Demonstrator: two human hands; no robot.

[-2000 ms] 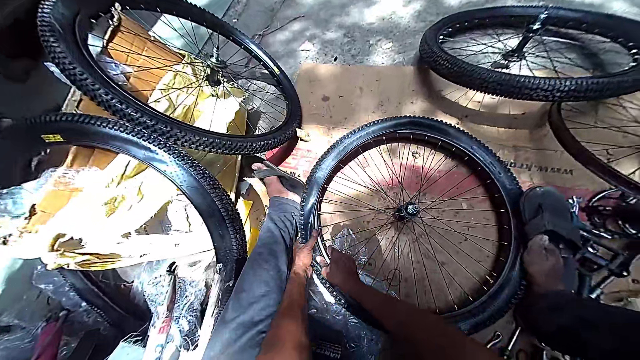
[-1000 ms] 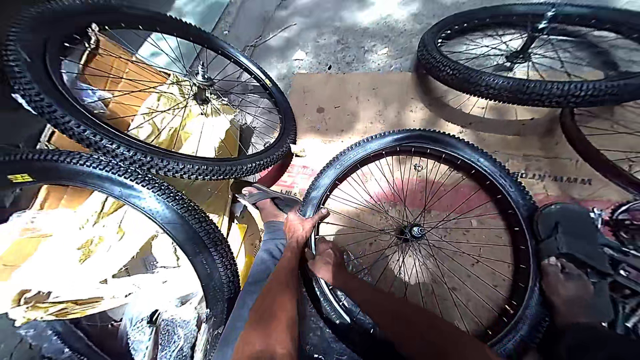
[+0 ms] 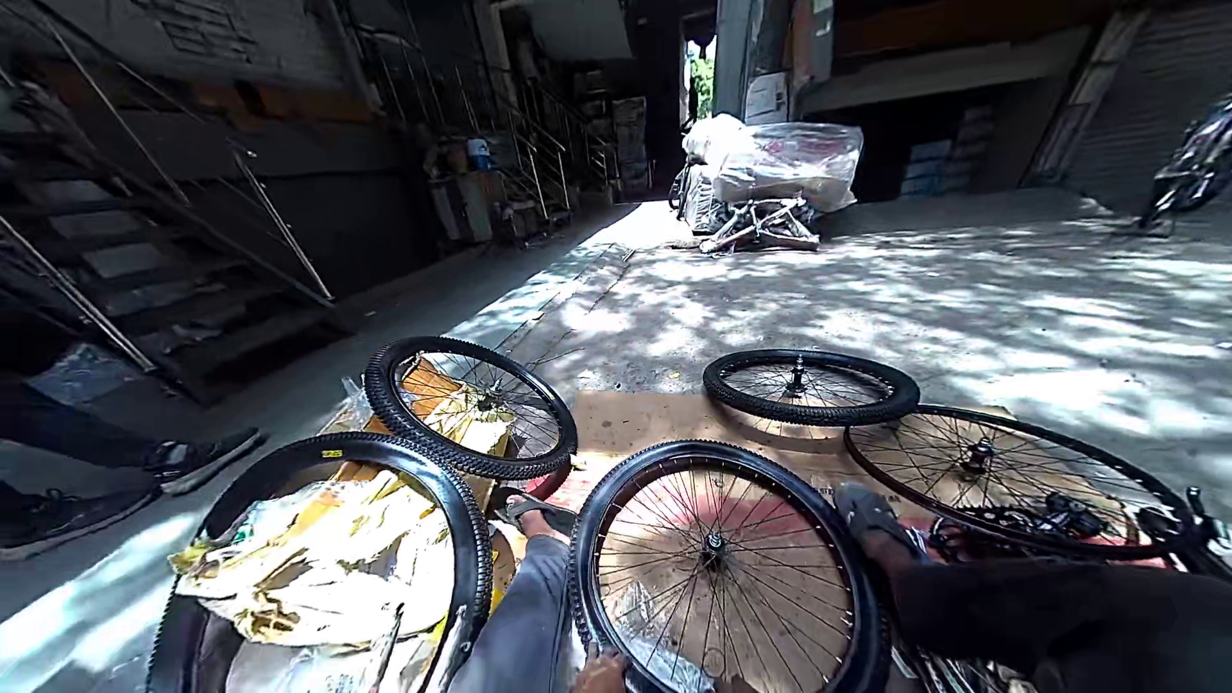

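A spoked bicycle wheel with a black knobbly tyre stands tilted between my legs, over cardboard. At the bottom edge my left hand grips the tyre at the wheel's lower left; only part of the hand shows. A small brown patch, probably my right hand, shows at the bottom edge inside the wheel; its fingers cannot be made out. Clear plastic wrap lies behind the spokes at the lower left.
Left lie a loose tyre around torn yellowish wrapping and another tyred wheel. Right are a tyred wheel, a bare-rimmed wheel and bicycle parts. A person's shoes are at far left; a wrapped load stands ahead.
The view has tilted up, so the stairs, the street and the wrapped load now show. My hands have dropped to the bottom edge and are mostly cut off.
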